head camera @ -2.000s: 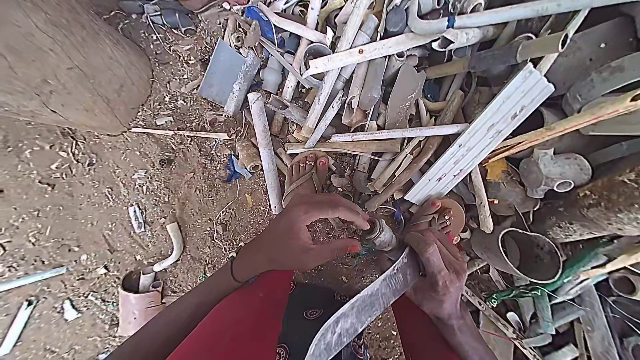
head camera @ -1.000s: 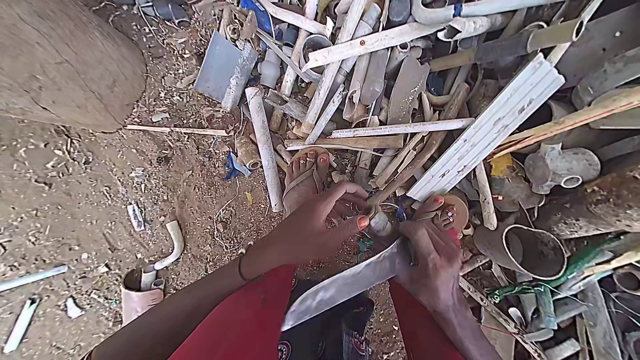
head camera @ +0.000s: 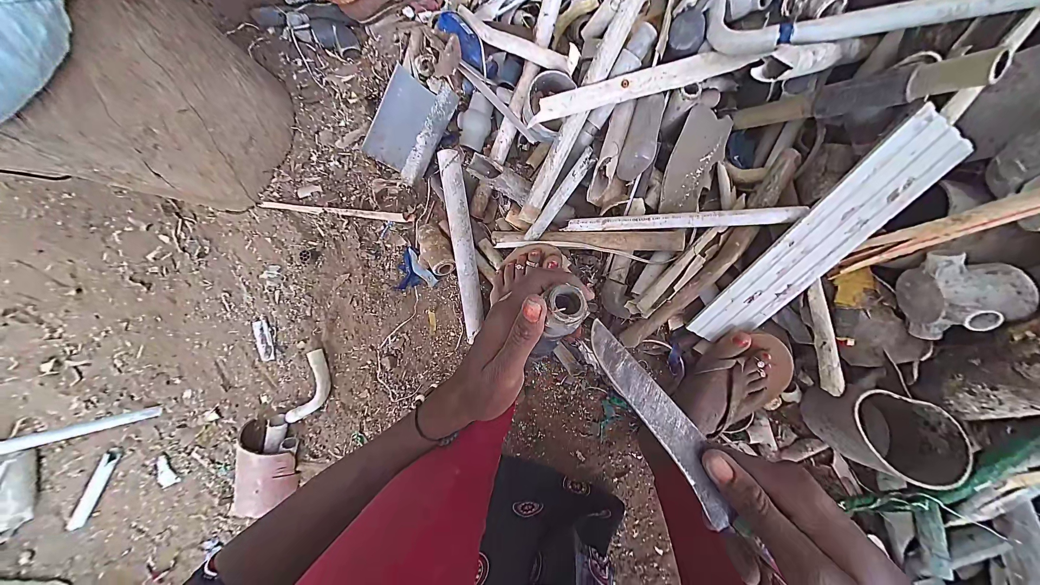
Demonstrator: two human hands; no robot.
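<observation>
Near the middle, my left hand [head camera: 508,341] grips a short grey pipe fitting [head camera: 566,305], its round open end facing up. At lower right, my right hand [head camera: 800,520] holds a large knife [head camera: 654,418] low on its blade end or handle; the fingers hide which. The worn metal blade slants up and left, its tip just right of the fitting and apart from it. Bare toes in sandals show behind my left hand and to the right of the blade.
A heap of plastic pipe scraps [head camera: 630,154] spreads ahead and right. A white ribbed plastic strip [head camera: 833,223] lies by my right foot. A large wooden log [head camera: 154,97] sits upper left. A pinkish pipe piece [head camera: 264,475] stands on the dirt at lower left.
My right hand has moved right and down with the knife, away from the fitting, and the blade now points up and left. My left hand has moved left with the fitting.
</observation>
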